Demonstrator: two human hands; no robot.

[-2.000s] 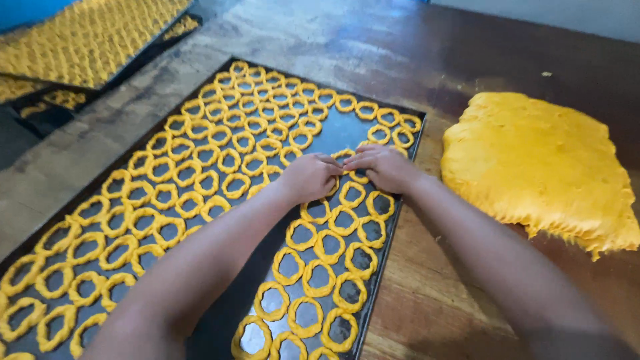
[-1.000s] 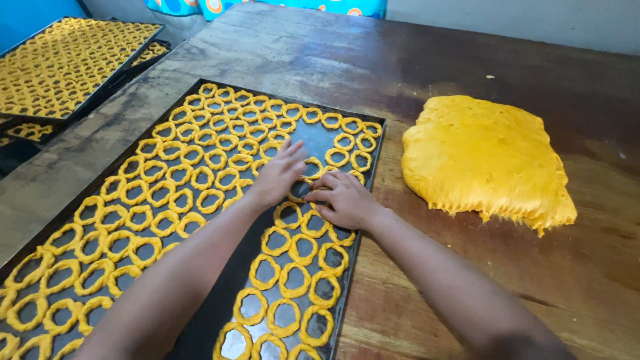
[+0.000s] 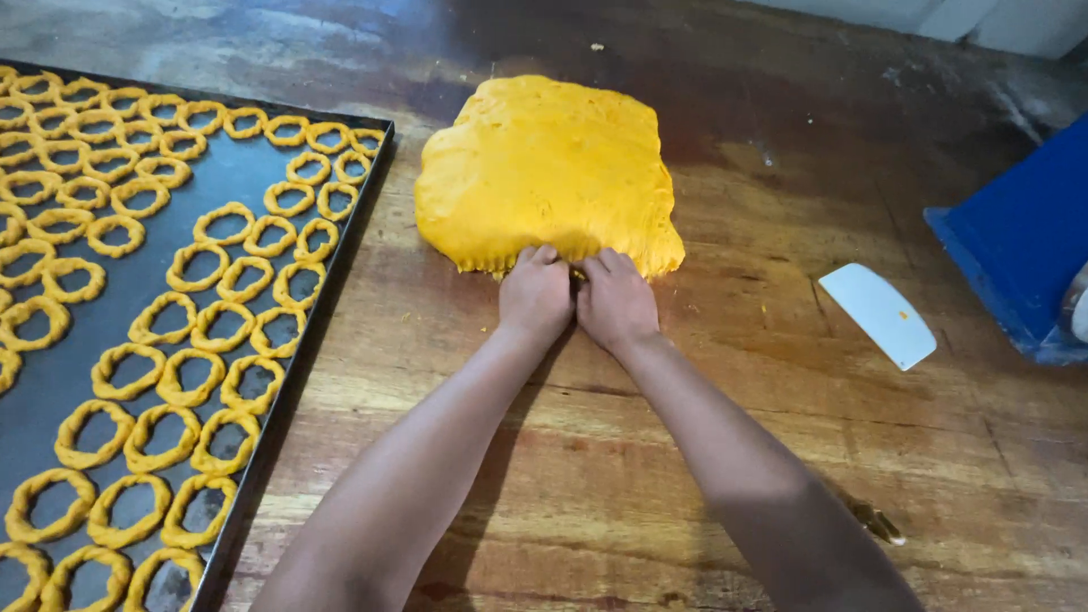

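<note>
A large slab of yellow dough lies on the wooden table. Both my hands are at its ragged near edge, side by side, with fingers bent into the dough. My left hand grips the edge with its fingertips, and my right hand does the same just to the right; a bit of dough shows between them. To the left, a dark metal baking tray bears rows of twisted dough rings, with bare metal between the groups. My fingertips are partly hidden by the dough and by the hands themselves.
On the wooden table, a white plastic dough scraper lies to the right of the dough. A blue plastic container stands at the right edge. A small shiny object lies near my right forearm. A wall borders the table's far side.
Both hands have left the tray of rings, where they were touching a ring, and are now at the near edge of the dough slab. The view has swung right, showing the scraper and blue container.
</note>
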